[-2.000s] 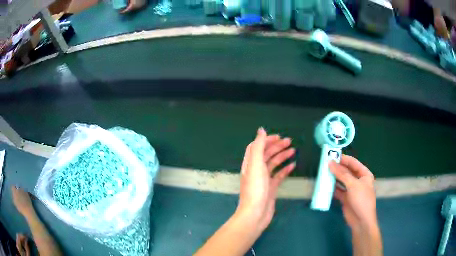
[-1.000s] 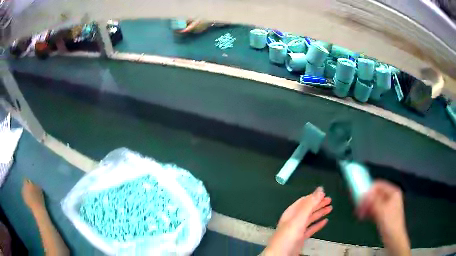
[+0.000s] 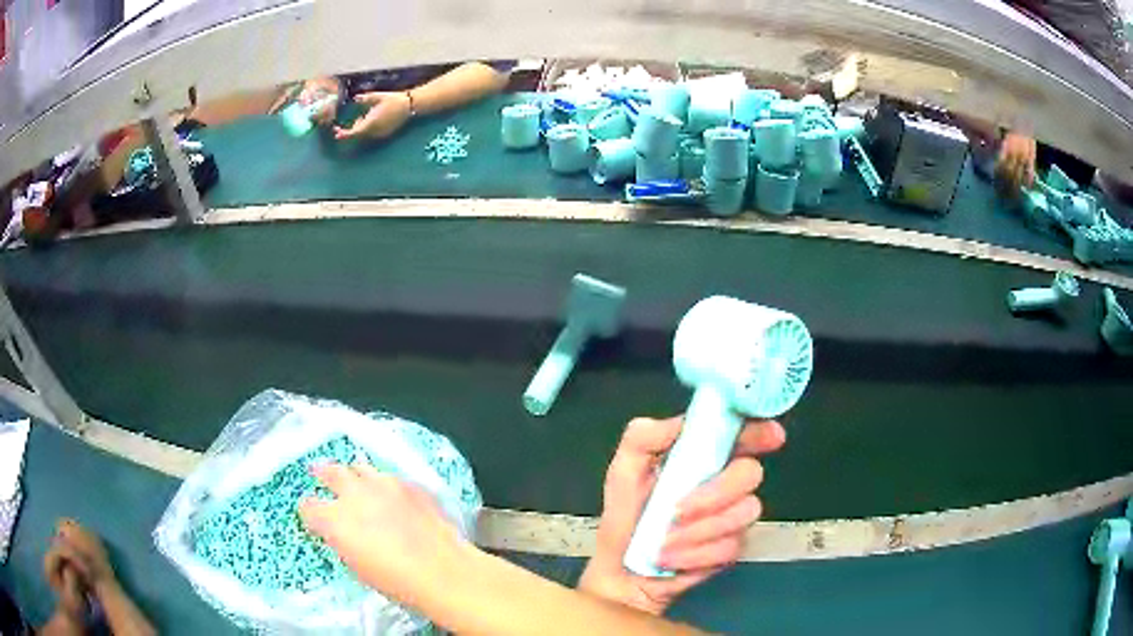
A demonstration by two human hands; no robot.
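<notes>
My left hand [image 3: 677,522] is wrapped round the handle of a mint-turquoise handheld fan [image 3: 733,360]. The fan is tilted, drum head up, its finely slotted face to the right. My right forearm crosses in front of my left wrist. My right hand [image 3: 379,528] reaches left into an open clear bag of small turquoise parts [image 3: 255,528], fingertips at the parts. Whether it pinches any cannot be told.
Another fan [image 3: 574,342] lies on the dark green belt [image 3: 373,311]; more lie at far right. Across the belt are piled fans [image 3: 727,155], a grey metal box [image 3: 926,162] and other people's hands [image 3: 379,114]. Another person's hands [image 3: 81,565] rest at lower left.
The held fan has passed from my right hand to my left, which was open and empty. My right hand has moved left to the bag. The view has shifted.
</notes>
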